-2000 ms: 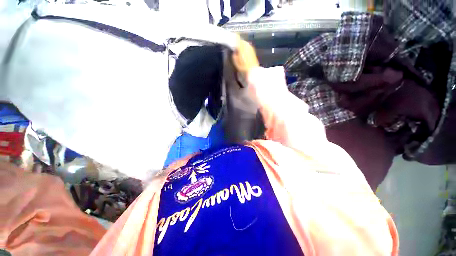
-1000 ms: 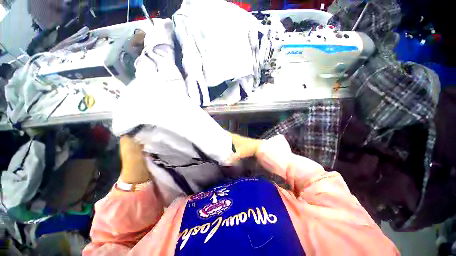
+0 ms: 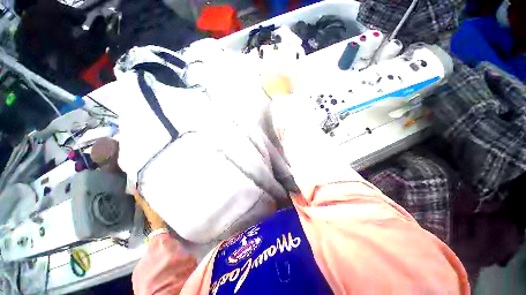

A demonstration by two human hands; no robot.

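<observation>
A large pale grey-white garment piece with dark bands and thin dark piping is spread in front of me, over the table and against my blue apron. My left hand is at its lower left edge, fingers partly hidden by the cloth; it grips that edge. My right hand is at the garment's upper right, small and washed out by glare, with its fingers on the cloth; I cannot tell whether it grips.
A white sewing machine with a blue stripe stands at right, thread cones behind it. Another machine stands at left, near yellow-green scissors. A white trough holds dark cloth. Plaid garments hang at right.
The garment has been lifted and spread wider across the table. My right hand has moved up and forward; my left hand remains low at the left edge. The view has turned and tilted.
</observation>
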